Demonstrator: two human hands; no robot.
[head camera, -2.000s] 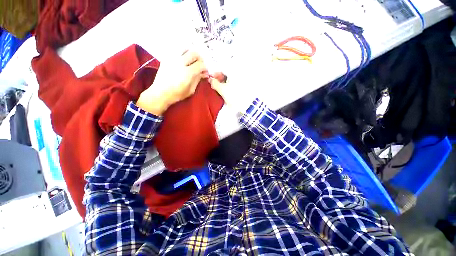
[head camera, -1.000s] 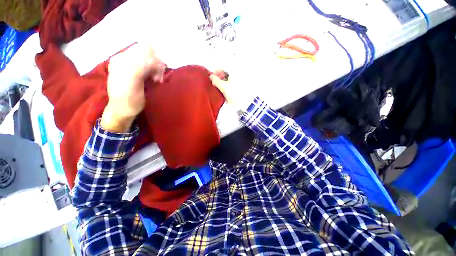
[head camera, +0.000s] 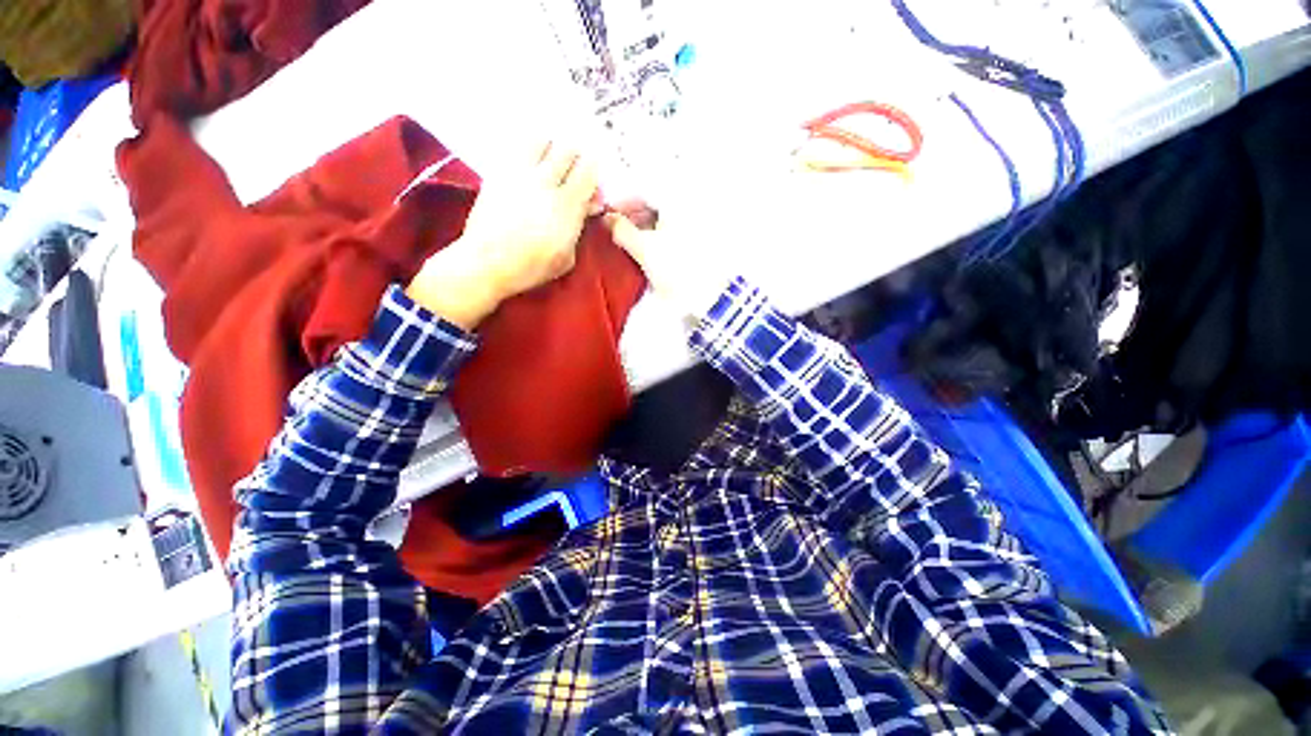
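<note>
A rust-red knit garment piece (head camera: 554, 381) lies over the front edge of the white machine table (head camera: 805, 259) and spreads to the left. My left hand (head camera: 525, 237) pinches its upper edge. My right hand (head camera: 643, 245) holds the same edge just beside it, fingertips almost touching. A thin white strip (head camera: 431, 176) lies on the red fabric left of my left hand. The presser foot and needle area (head camera: 626, 86) is just above my hands, washed out by glare.
Scissors with orange-red and yellow handles (head camera: 863, 137) lie right of the needle. Dark blue cords (head camera: 1028, 108) hang over the table edge. More dark red cloth (head camera: 216, 58) is at upper left. Blue bins (head camera: 1028, 496) and black garments (head camera: 1193, 273) are below at right.
Since one second ago, my left hand has come back right from over the fabric to the edge beside my right hand. The red fabric between them is partly covered again. My right hand has stayed nearly still.
</note>
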